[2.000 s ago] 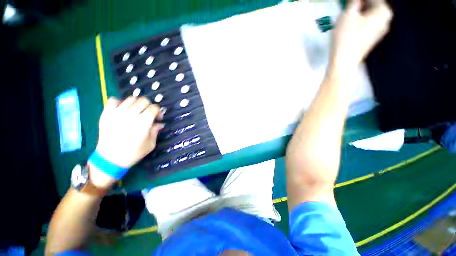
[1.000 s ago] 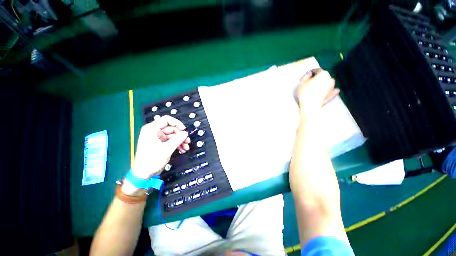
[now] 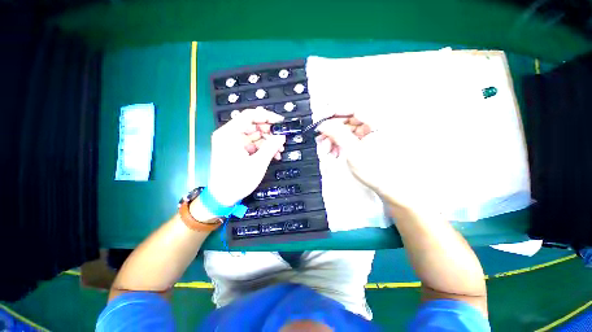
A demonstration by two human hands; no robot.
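Observation:
My left hand holds a small black housing between its fingertips above the black component tray. My right hand is just to its right, with a thin dark curved piece at its fingertips that reaches toward the housing; what it is I cannot tell. The tray's upper rows hold units with pale round centres. The lower rows hold glossy black housings. My left hand hides part of the tray's left middle.
A white foam sheet lies right of the tray with one green circuit board near its far right. A pale printed slip lies at bench left. Dark stacks stand at both bench ends.
My right hand has come from the sheet's far right to beside my left hand. My left hand now holds the housing up over the tray. The view has shifted.

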